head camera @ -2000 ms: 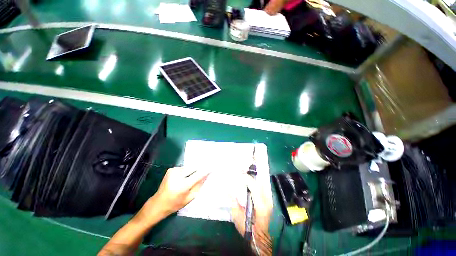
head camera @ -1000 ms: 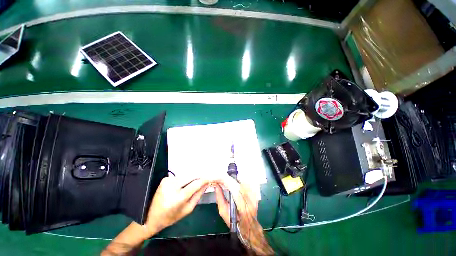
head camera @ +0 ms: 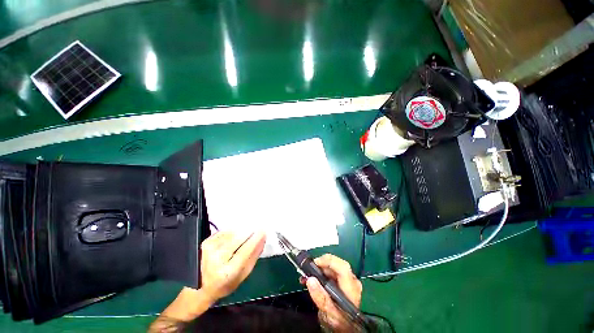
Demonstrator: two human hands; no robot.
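The white panel stack (head camera: 273, 182) lies in front of me. My right hand (head camera: 333, 289) holds the dark soldering iron (head camera: 325, 281), its thin tip pointing up and left at the stack's lower part. My left hand (head camera: 228, 263) rests on the stack's lower left, fingers together beside the tip. A short black lead wire (head camera: 212, 226) shows just above it; whether the fingers pinch its end is too bright to tell. Black rear housings (head camera: 104, 221) stand in a row at left, the nearest upright against the stack's left side, with coiled cable on it.
The iron stand (head camera: 368, 185) with yellow sponge (head camera: 380, 218) is right of the stack. Beyond are a cream-white container (head camera: 385, 140), fume fan (head camera: 426, 112), white reel (head camera: 505, 99) and black feeder box (head camera: 443, 188) with a pale tube. A face-up solar panel (head camera: 76, 79) lies upper left.
The view has shifted and tilted down. My right hand has moved right and down, away from my left, and the iron now slants with its tip near my left fingers.
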